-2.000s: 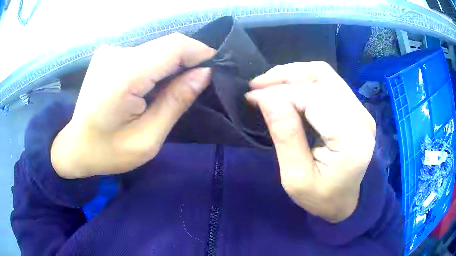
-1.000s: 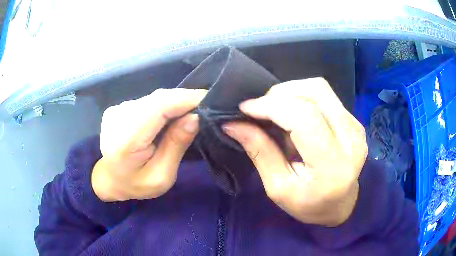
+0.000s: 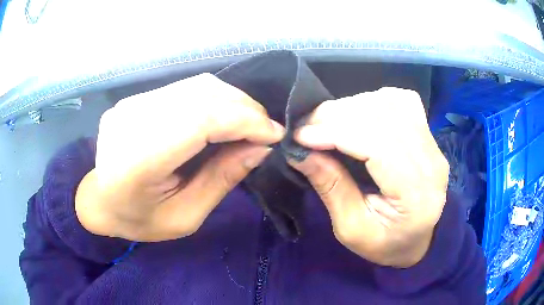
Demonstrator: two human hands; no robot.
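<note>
A dark grey cuff piece (image 3: 262, 74) is held up over my lap, just in front of the table edge. It is folded, with a thin edge line running down its upper part and a narrow dark end hanging below my fingers. My left hand (image 3: 179, 161) pinches it from the left between thumb and forefinger. My right hand (image 3: 376, 173) pinches it from the right, close beside the left fingertips. The fabric between the fingertips is bunched, and its inner layers are partly hidden by my fingers.
The white table (image 3: 179, 30) curves across the top, with a measuring tape (image 3: 250, 47) along its front edge. A blue plastic crate (image 3: 513, 155) stands at the right below the table, with dark pieces (image 3: 462, 155) beside its wall. My purple sleeves and zipped jacket fill the bottom.
My fingertips have come closer together on the cuff piece. My left hand has moved right and looks larger. The fabric's upper edge line now stands more upright.
</note>
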